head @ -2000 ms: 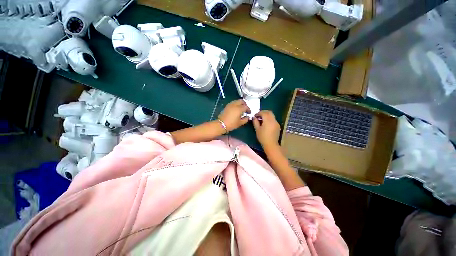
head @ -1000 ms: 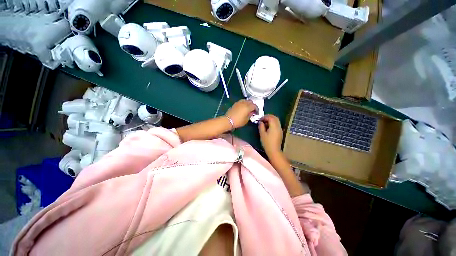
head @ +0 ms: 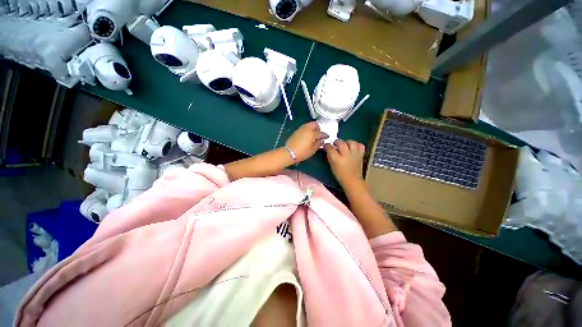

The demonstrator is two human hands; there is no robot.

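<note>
A white dome camera (head: pixel 337 91) lies on the green bench in front of me, its two thin antennas spread out to the sides and its mounting bracket (head: pixel 328 130) towards me. My left hand (head: pixel 306 140) grips the left side of the bracket with its fingertips. My right hand (head: pixel 346 157) is at the bracket's near end, fingers bent and fingertips close to it. Whether the right fingertips hold a small part is too small to tell.
An open carton (head: pixel 426 205) with a grey grid (head: pixel 429 151) is at the right. Several white cameras (head: pixel 256 84) stand on the bench at left. More cameras lie on a cardboard sheet (head: pixel 383 48) behind and in a pile (head: pixel 127 159) below left. A metal post (head: pixel 504 35) is back right.
My right hand has turned, its fingers now bent over at the bracket's near end. My left hand still grips the bracket. The view has shifted slightly.
</note>
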